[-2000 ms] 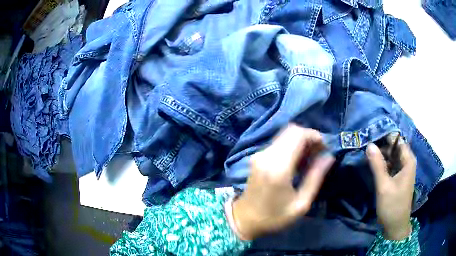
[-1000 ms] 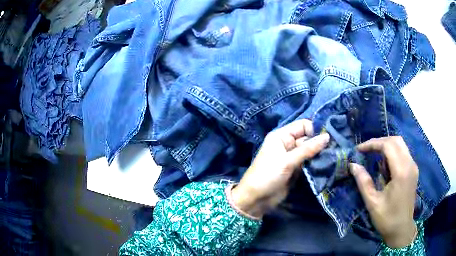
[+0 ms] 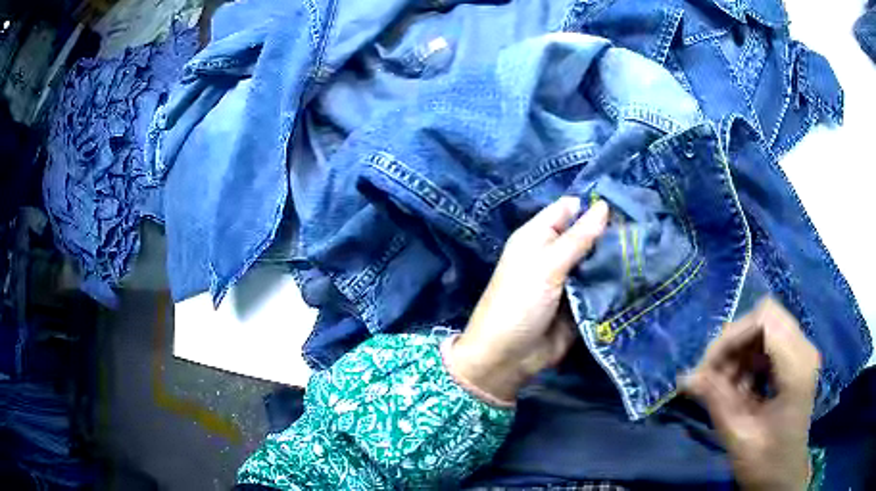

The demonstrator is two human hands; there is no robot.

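A dark blue denim cuff (image 3: 663,355) with a white stitched edge is spread open, its inside and yellow double stitching showing. My left hand (image 3: 523,302) pinches the denim at the cuff's left side between thumb and fingers. My right hand (image 3: 764,384) is blurred by the cuff's lower right corner, fingers curled. I cannot tell whether it touches the corner or holds a tool. The rest of the mid-blue denim garment (image 3: 451,115) lies bunched beyond my hands.
The white table top (image 3: 245,331) shows at the left and right. Ruffled blue denim pieces (image 3: 101,173) are heaped at the far left. The grey floor (image 3: 158,422) has a yellow line. Dark cloth lies along the near edge.
The cuff was turned inside up and is now spread flatter. My right hand has left the inner seam and moved down to the lower corner. The view has shifted slightly.
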